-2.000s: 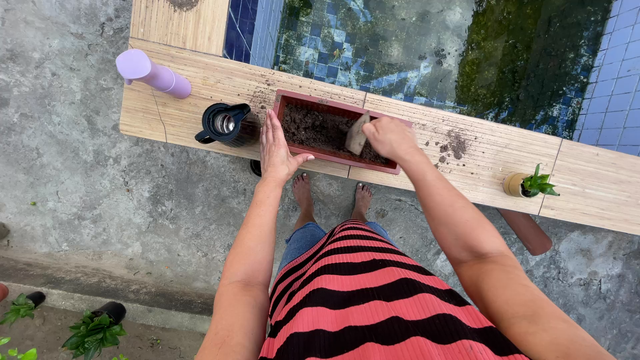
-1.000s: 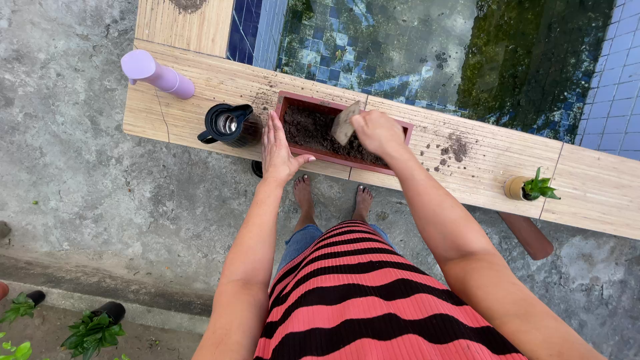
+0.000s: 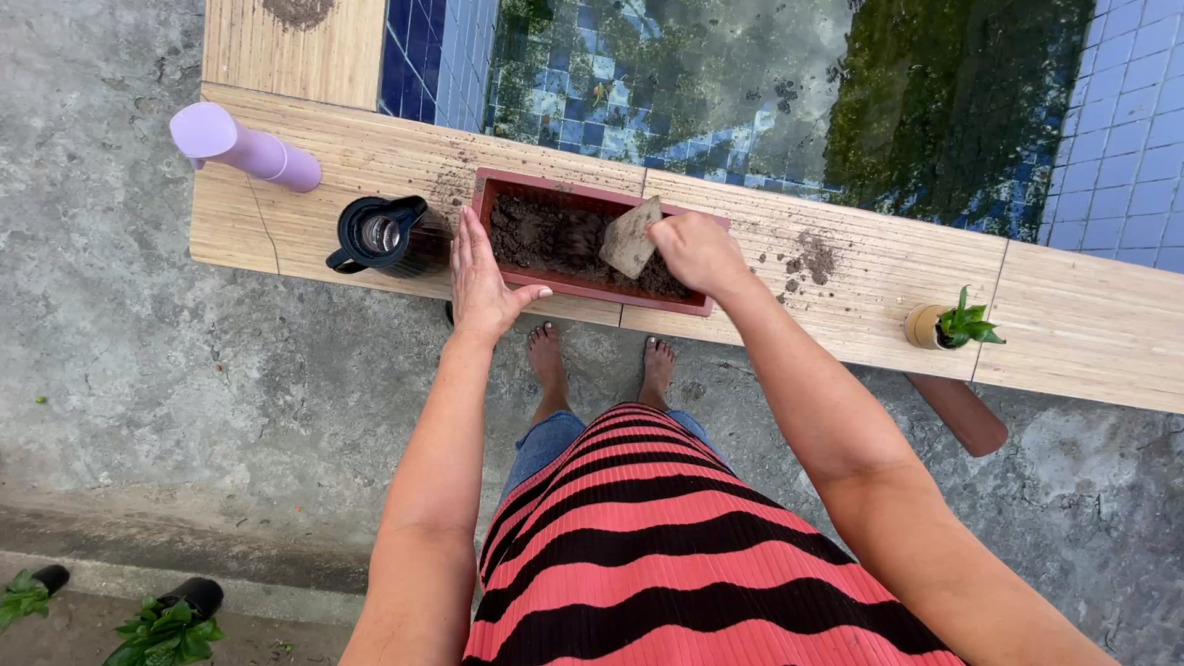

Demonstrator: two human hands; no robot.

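Note:
A reddish-brown rectangular planter [image 3: 595, 290] lies lengthwise on the pool's edge, partly filled with dark soil [image 3: 546, 233]. My left hand [image 3: 483, 282] rests flat against the planter's left end, fingers extended, thumb at its near rim. My right hand [image 3: 700, 252] is closed on a soil-covered trowel [image 3: 632, 239], whose blade is tilted over the soil in the right half of the planter. The trowel's handle is hidden in my fist. Just left of my left hand stands a black jug [image 3: 381, 235] with an open top.
A lilac bottle [image 3: 254, 153] stands at the ledge's left end. Loose soil [image 3: 814, 259] lies right of the planter, and a small potted plant [image 3: 953, 326] is farther right. Tiled pool water [image 3: 703, 92] borders the far side. Potted plants [image 3: 171, 629] sit at lower left.
Between one second ago and now, the trowel in my right hand has moved a little lower and rightward over the soil. My left hand has stayed at the planter's left end.

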